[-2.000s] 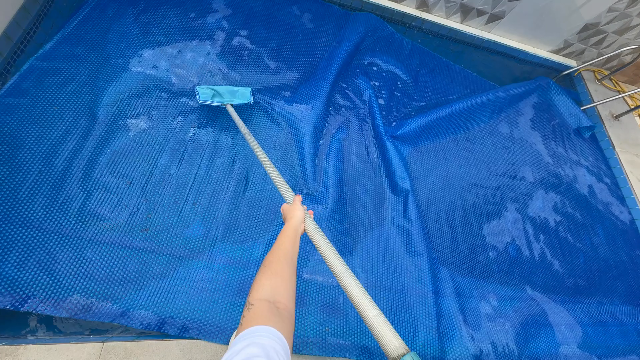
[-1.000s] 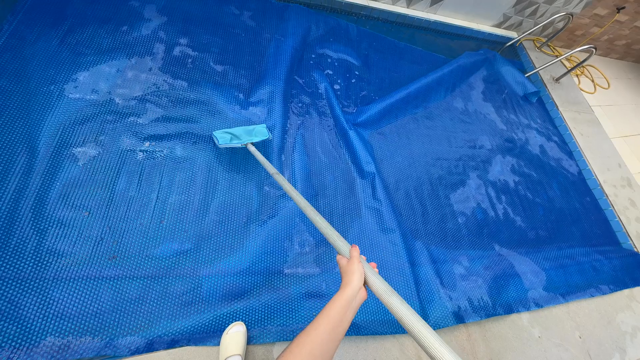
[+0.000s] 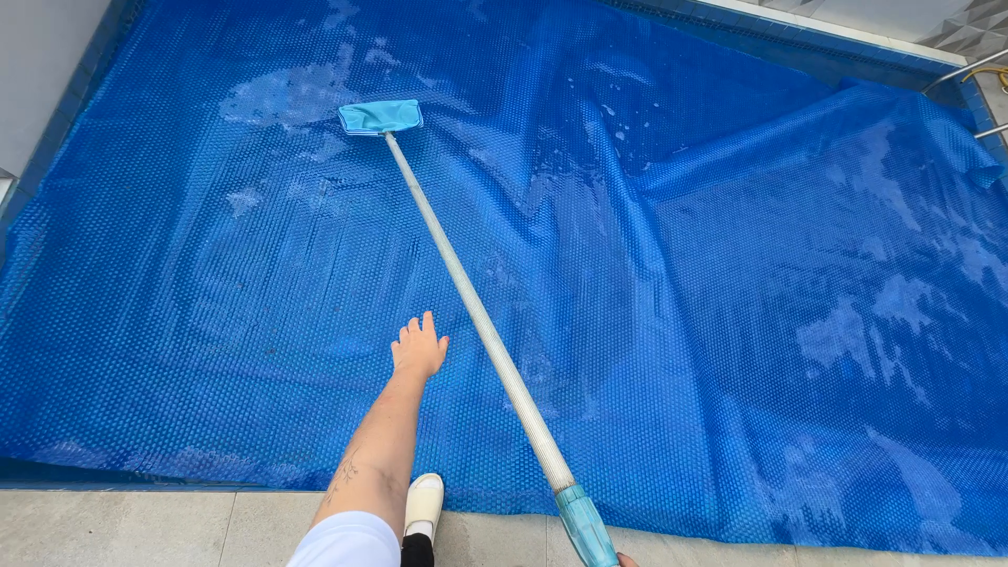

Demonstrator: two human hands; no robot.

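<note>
A long ribbed pole [image 3: 480, 315] reaches out over the blue bubble pool cover [image 3: 260, 331], with a light-blue flat skimmer net head [image 3: 381, 116] at its far end, over the cover's upper left part. My left hand [image 3: 420, 346] is off the pole, just left of its middle, fingers spread and holding nothing. At the bottom edge, a bit of my right hand [image 3: 626, 560] shows beside the pole's turquoise grip [image 3: 584, 526]; most of that hand is out of view, so its hold cannot be made out.
Stone paving [image 3: 118, 526] runs along the near pool edge, with my shoe [image 3: 425, 498] at its brink. The cover has raised folds in the middle and right. Metal ladder rails [image 3: 965, 72] and a yellow hose [image 3: 1002, 72] lie at the far right. A wall borders the left side.
My left hand has let go of the pole, which it gripped in both earlier frames. The turquoise grip has come into view since one second ago.
</note>
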